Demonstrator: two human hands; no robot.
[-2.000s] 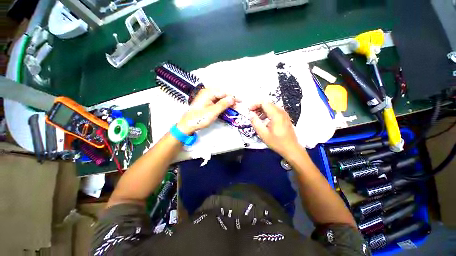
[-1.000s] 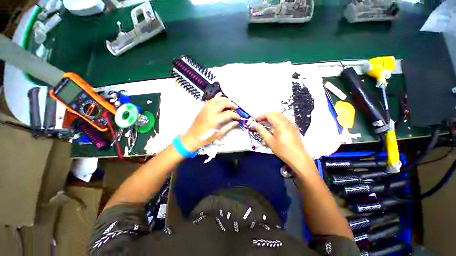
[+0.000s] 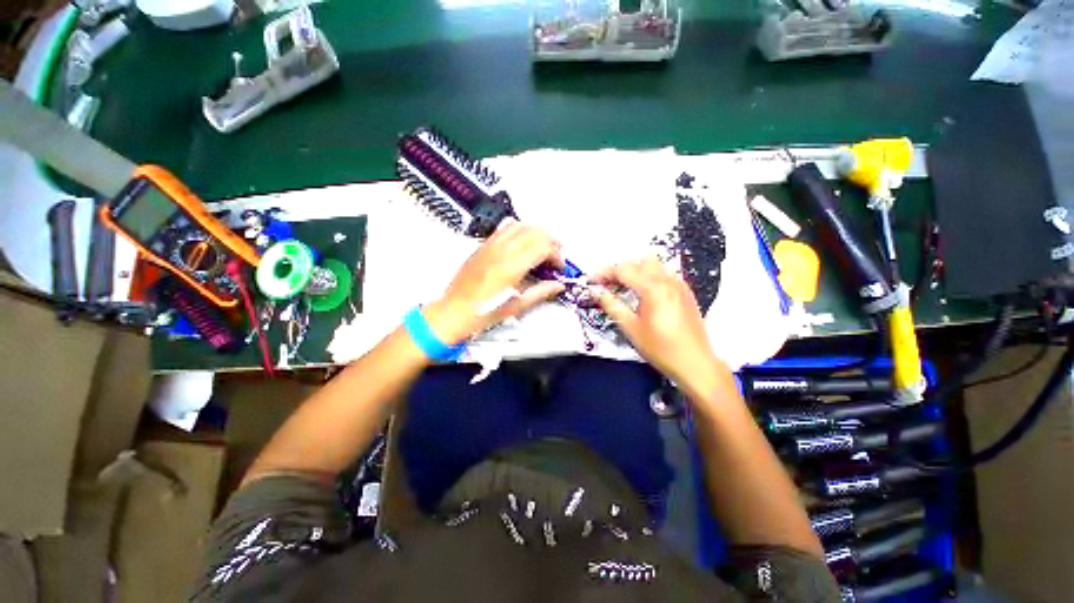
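A hot-air brush (image 3: 451,180) with black bristles and a pink-purple inside lies slanted on the white work cloth (image 3: 565,189), its opened handle towards me. My left hand (image 3: 506,277), with a blue wristband, is closed on the handle end below the barrel. My right hand (image 3: 654,312) pinches the small internal wires (image 3: 585,309) at the handle's lower end. The fingertips of both hands nearly meet there and hide part of the wires and blue inner part.
A multimeter (image 3: 183,239) and solder wire reel (image 3: 284,270) are at left. Dark small parts (image 3: 700,250) lie on the cloth. A yellow-ended tool (image 3: 902,342) and black tube (image 3: 834,230) are at right, above a blue bin of brushes (image 3: 850,443). Grey fixtures (image 3: 605,35) stand at the back.
The brush has shifted and turned slightly on the cloth since the first frame. Both hands have come closer together at the wires. The view has shifted, showing more fixtures at the back.
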